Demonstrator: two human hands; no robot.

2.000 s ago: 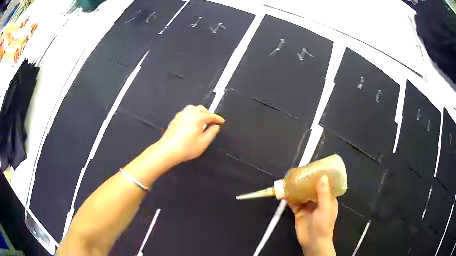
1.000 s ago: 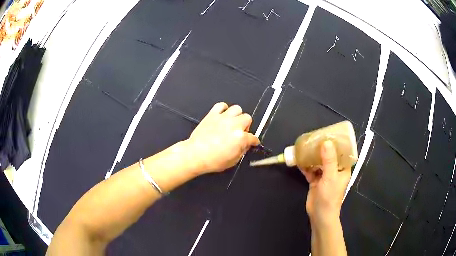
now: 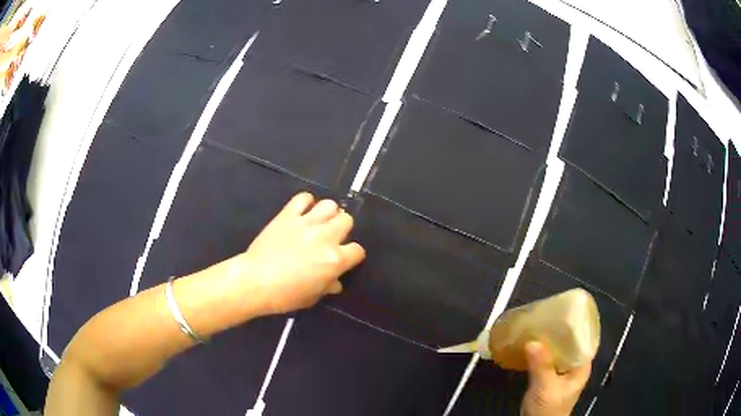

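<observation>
Black cut pieces (image 3: 455,171) overlap in long columns with white gaps between them. Thin lines cross them at the piece edges. My right hand (image 3: 552,380) is at the lower right, partly cut off by the frame's bottom edge, and holds a squeeze bottle (image 3: 552,325) with amber contents. Its pale nozzle points left, with the tip at an edge line near the lower middle. My left hand (image 3: 305,256) lies over the pieces left of the nozzle, back of the hand up and fingers curled. Whether the left fingers pinch a piece edge cannot be told.
A fanned black stack (image 3: 18,175) lies at the far left, with orange-and-white pieces (image 3: 20,32) above it. White table covering (image 3: 634,32) shows along the far side. A dark pile (image 3: 719,41) is at the upper right. Pale marks are on the top pieces.
Since one second ago the view has shifted. The bottle has moved down and away from my left hand, its nozzle now at a lower edge line. My left hand has moved left in the picture.
</observation>
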